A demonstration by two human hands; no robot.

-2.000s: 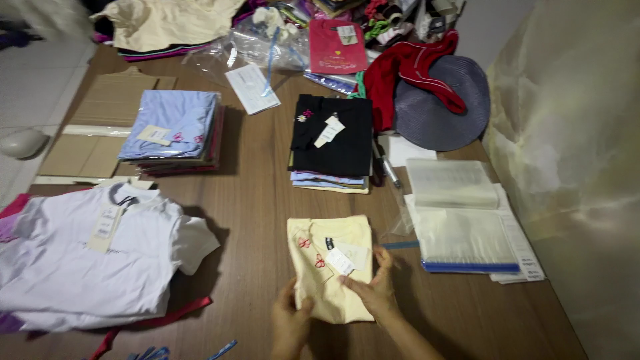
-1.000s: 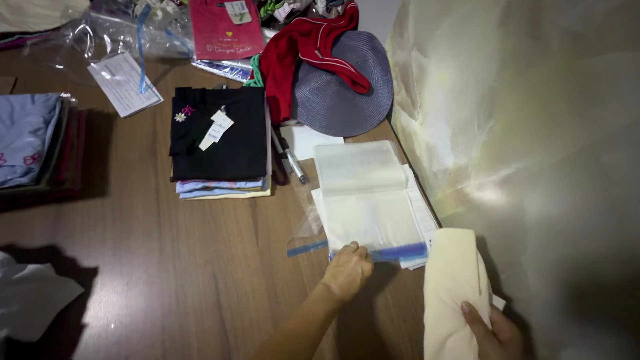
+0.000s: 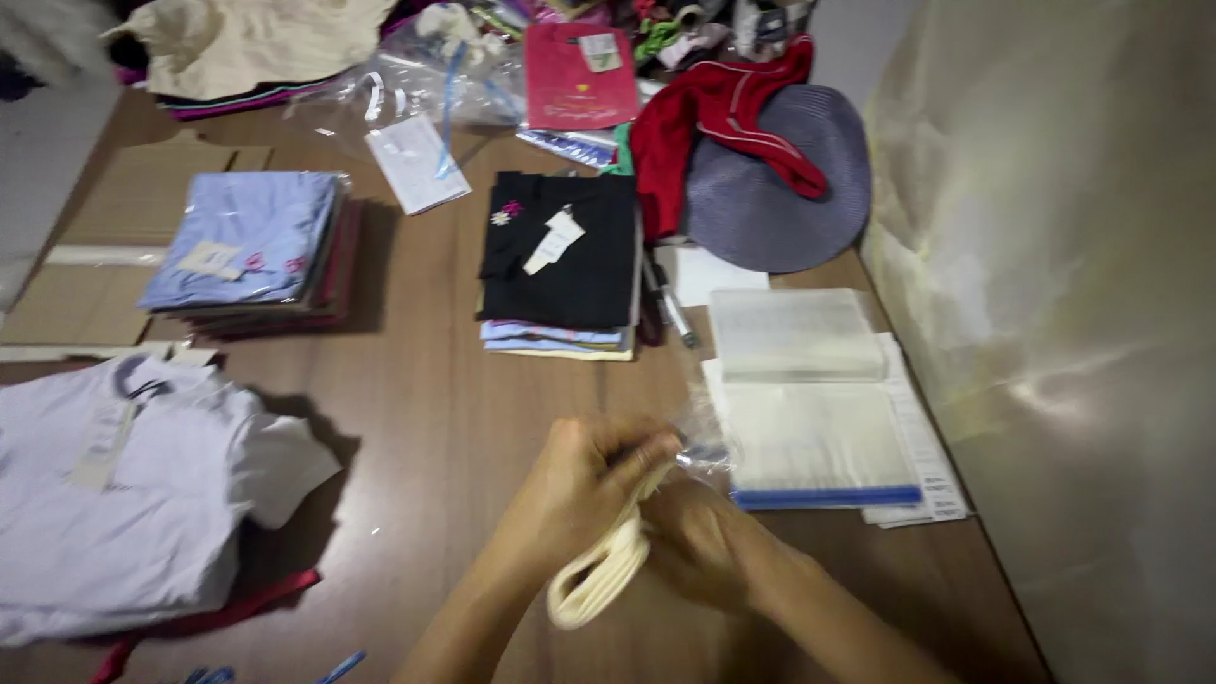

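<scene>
Near the table's front middle, a rolled or folded cream garment (image 3: 603, 570) hangs between my two hands. My left hand (image 3: 594, 475) has its fingers closed at the garment's upper end, beside a clear plastic bag (image 3: 703, 442). Pressed close on the other side, my right hand (image 3: 698, 537) also grips the garment; its fingers are mostly hidden. The pile of clear bags with a blue edge (image 3: 807, 427) lies to the right of both hands. A stack of folded garments topped by a black one with a tag (image 3: 589, 275) sits beyond them.
At left are a stack of bagged light-blue garments (image 3: 256, 228), a white shirt (image 3: 114, 532) and cardboard (image 3: 95, 294). Farther back lie a pink garment (image 3: 579, 85), a red garment (image 3: 665, 142) and a grey woven hat (image 3: 779, 218). Pens (image 3: 674, 304) lie beside the black stack.
The cream garment lay flat two seconds ago, then was folded in my right hand while my left hand touched the bag pile. Both hands are now together on it, with a clear bag beside them.
</scene>
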